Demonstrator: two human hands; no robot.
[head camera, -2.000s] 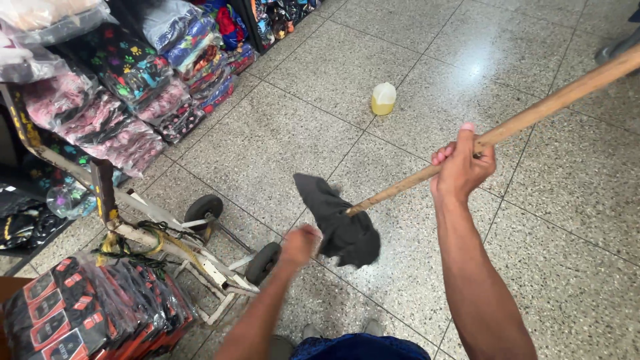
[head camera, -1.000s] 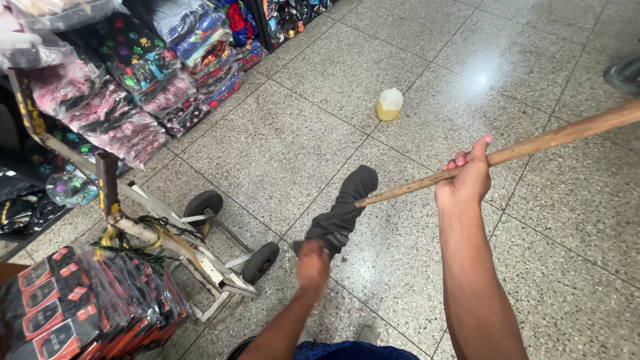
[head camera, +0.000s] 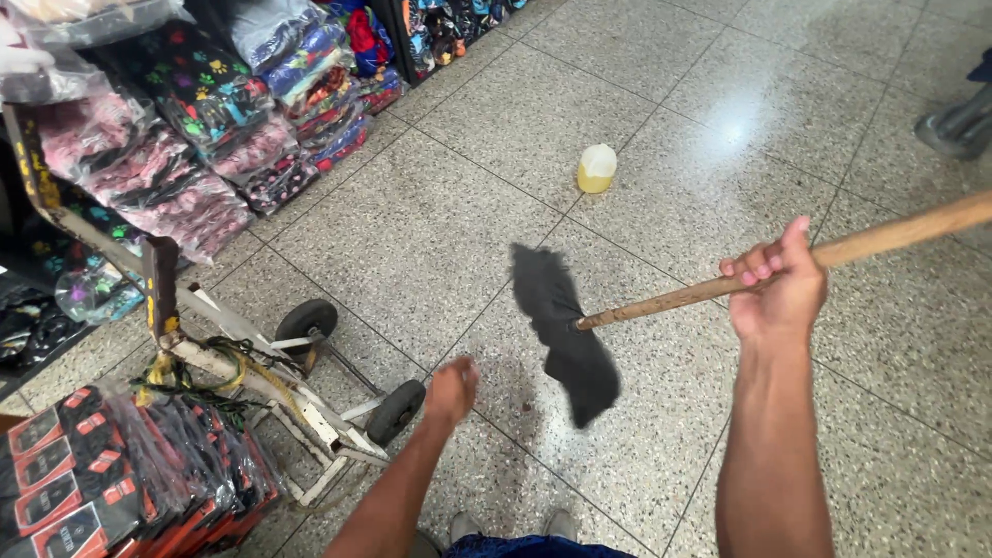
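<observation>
My right hand (head camera: 779, 283) is closed around a long wooden pole (head camera: 891, 236), which slants down to the left. At the pole's lower end a dark grey cloth (head camera: 566, 333) is draped over the head, which it hides; the cloth looks slightly blurred. My left hand (head camera: 453, 387) is to the left of the cloth and apart from it, its fingers partly curled; whether they are closed is hard to tell. Beyond the cloth, a cut-off plastic container with yellow liquid (head camera: 596, 169) stands on the speckled tile floor (head camera: 480, 201).
A worn metal hand truck (head camera: 310, 403) with black wheels and tied rope stands at the left. Plastic-wrapped packs (head camera: 85, 480) are piled at the lower left, with bagged patterned textiles (head camera: 209, 101) stacked behind. A person's shoe (head camera: 957, 124) shows at the right edge.
My left hand was at the cloth one second ago and is now away from it. The cloth has gone from a bunched, twisted shape to a more spread one. My right hand still holds the pole.
</observation>
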